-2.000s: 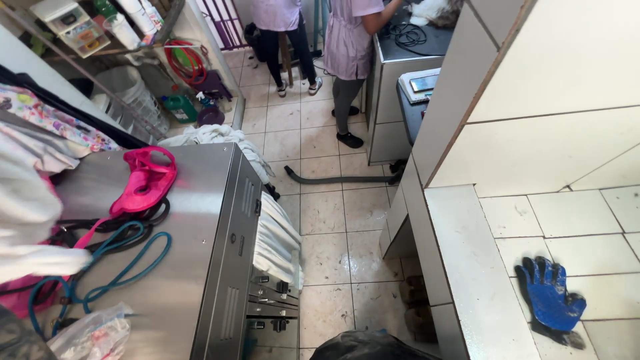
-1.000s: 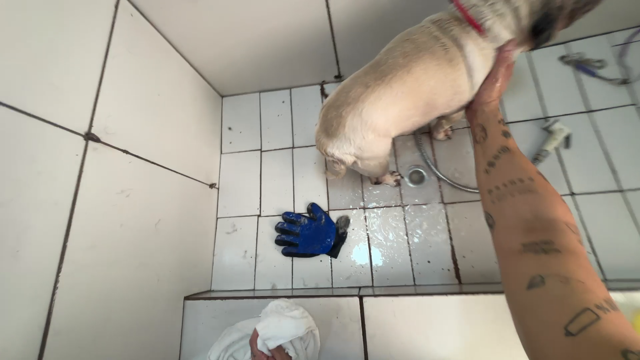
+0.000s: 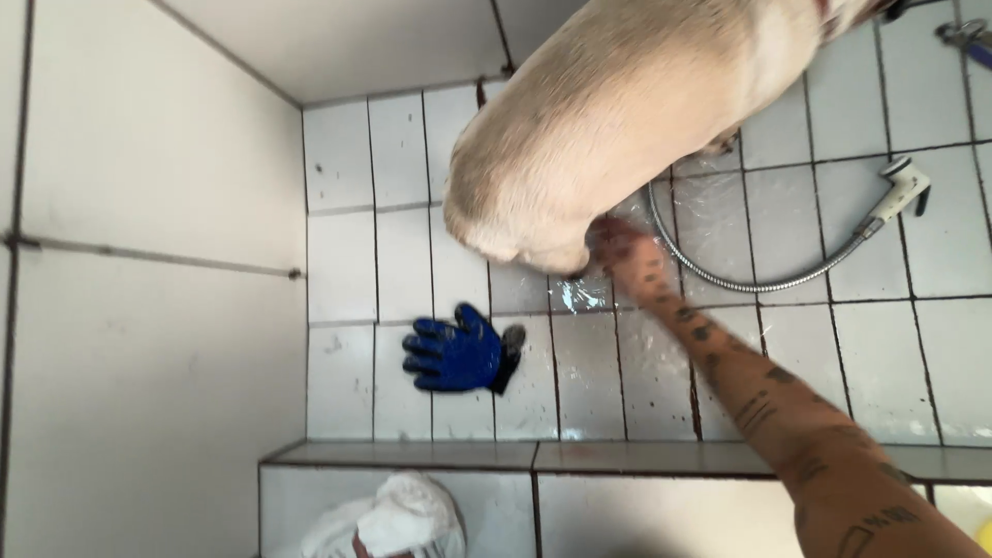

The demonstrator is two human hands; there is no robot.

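Note:
A short-coated, pale tan dog [image 3: 620,116] stands in a white-tiled wash basin, its head beyond the upper right edge. My right hand [image 3: 620,244], blurred, is low beside the dog's hind leg; whether its fingers hold anything is unclear. Near the bottom edge, my left hand [image 3: 373,547] is partly wrapped in a white towel [image 3: 415,515] and grips it. On the wet tiles lies a blue rubber-faced grooming glove [image 3: 457,353] with a black cuff. A white shower sprayer [image 3: 903,186] rests to the right on its metal hose [image 3: 756,287].
The basin's raised tiled ledge [image 3: 659,459] runs between me and the dog. Tiled walls [image 3: 155,310] close off the left and far sides. Water glistens on the tiles under and near the dog. A metal clip with a blue strap [image 3: 978,53] lies at the upper right.
My right hand has moved from the dog's chest to low beside its hind leg. The view has swung from the room and its people to the basin. The towel stays in my left hand.

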